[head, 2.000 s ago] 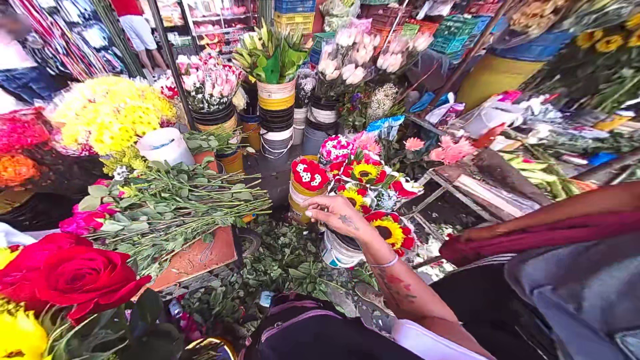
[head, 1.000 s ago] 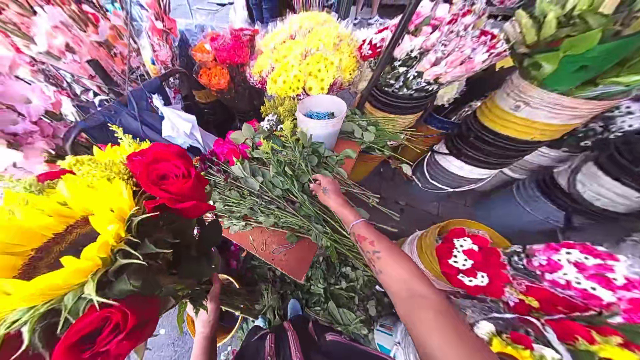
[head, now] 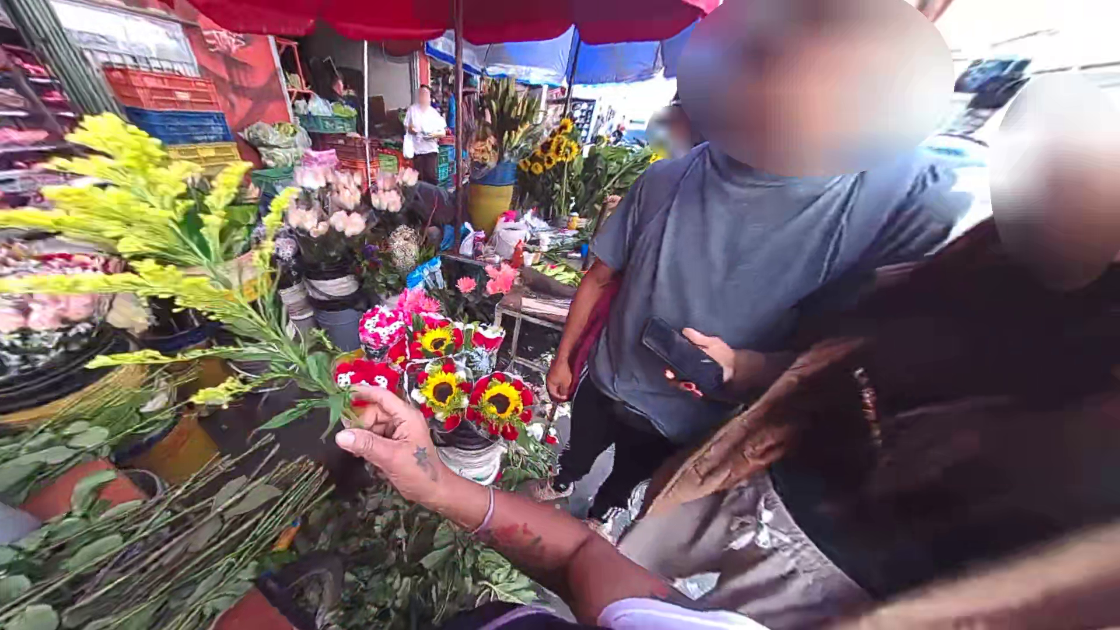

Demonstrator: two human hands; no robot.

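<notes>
My right hand (head: 389,437), with a bracelet at the wrist, is raised near the middle of the view. Its fingers are closed on the stem of a yellow goldenrod sprig (head: 206,271), whose feathery tips spread to the upper left. Just behind the hand are red blooms with white centres (head: 367,374) and bouquets with small sunflowers (head: 501,401) in a white bucket (head: 472,459). Below and left of the hand lie many cut green stems (head: 192,534). My left hand is out of the frame.
A person in a grey shirt (head: 726,262) stands at the right; a hand there holds a dark phone (head: 682,354). Another person in dark clothes (head: 980,420) is close on the right. Pink roses (head: 328,210) stand in buckets behind, stacked crates (head: 175,114) at the upper left. Leaves cover the ground (head: 420,560).
My right hand has left the pile of green stems and now holds up a goldenrod sprig. My left hand, seen one second ago by the roses, is out of view. The view has swung right and up.
</notes>
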